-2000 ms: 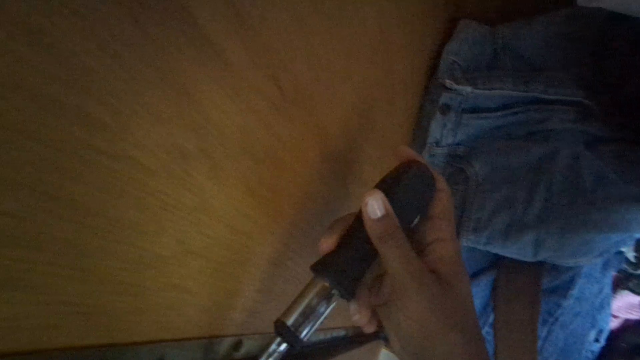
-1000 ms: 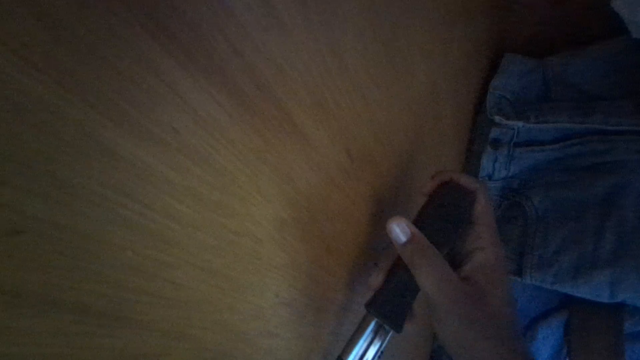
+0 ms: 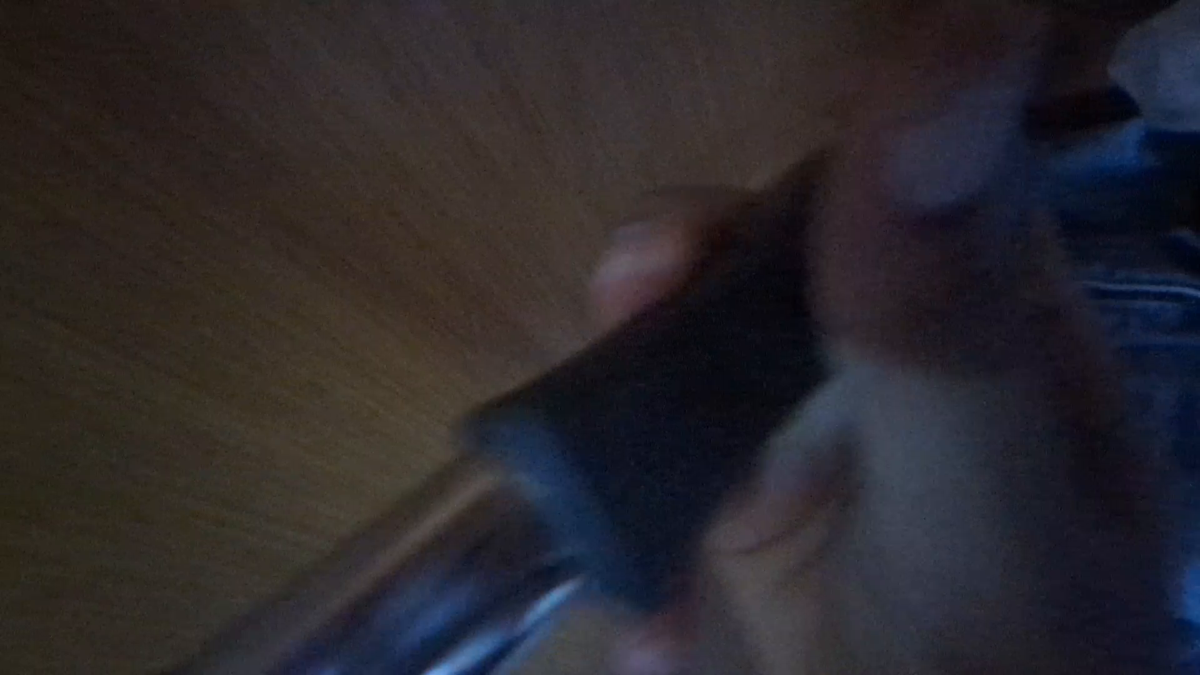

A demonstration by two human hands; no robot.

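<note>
My right hand (image 3: 937, 403) comes in from the lower right and is closed around a black handle grip (image 3: 656, 403). The thumb lies over the near side, and fingertips show past the grip's left edge and below it. A shiny metal tube (image 3: 412, 581) runs out of the grip toward the lower left and leaves the frame. What the tube belongs to is hidden. Everything close to the camera is dark and blurred. My left hand is out of view.
A brown wood-grain surface (image 3: 234, 281) fills the left and the middle behind the hand. Blue denim clothing (image 3: 1144, 319) is at the right edge, with a pale, blurred thing (image 3: 1162, 66) above it.
My right hand and the black grip are now much closer to the camera and higher in the view. The hand has stayed closed on the grip. The picture is darker and more blurred.
</note>
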